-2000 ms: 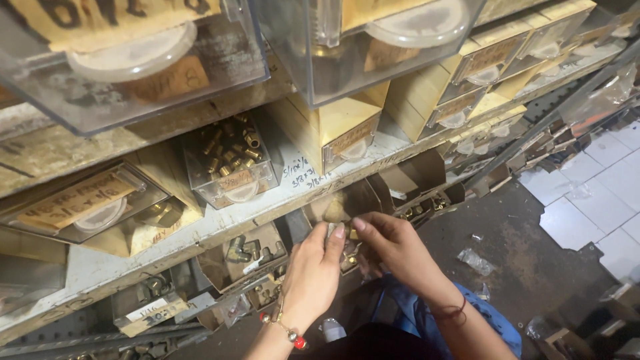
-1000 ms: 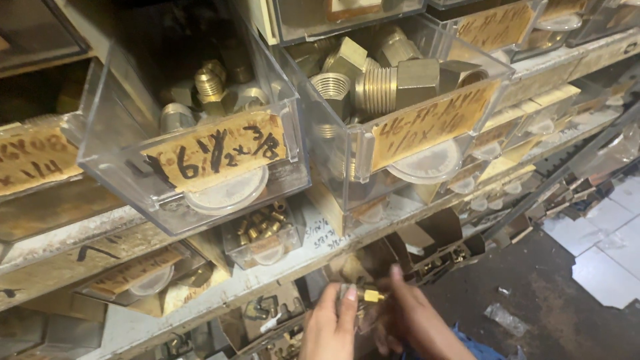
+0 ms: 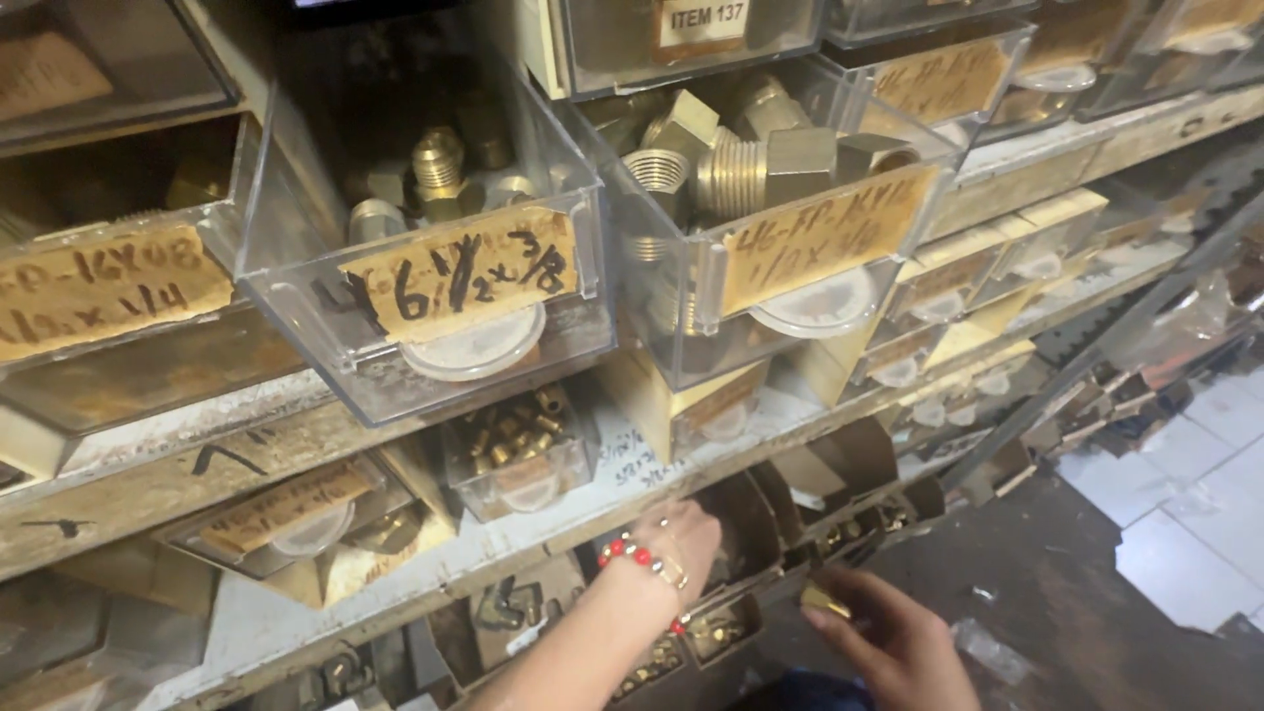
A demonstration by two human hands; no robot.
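My left hand (image 3: 681, 543), with a red and gold bead bracelet at the wrist, reaches into a dark cardboard bin (image 3: 755, 518) under the shelf edge; its fingers are hidden, so what it touches cannot be told. Lower right, my right hand (image 3: 879, 632) holds a small brass fitting (image 3: 825, 600) between thumb and fingers. Smaller bins of brass fittings (image 3: 719, 630) lie between the hands. Above them, one clear plastic drawer (image 3: 474, 296) holds a few brass fittings, and the drawer beside it (image 3: 800, 286) holds large threaded hex fittings.
A small clear drawer of brass fittings (image 3: 518, 444) sits on the lower shelf (image 3: 474, 563). A cardboard bin with elbow fittings (image 3: 513, 602) is left of my left forearm. The two large drawers jut out above my hands. White floor tiles (image 3: 1185, 504) show at the right.
My hands were close together around a brass piece; now they are apart, the left in the bin and the right lower down with the fitting. The view has shifted upward since the first frame.
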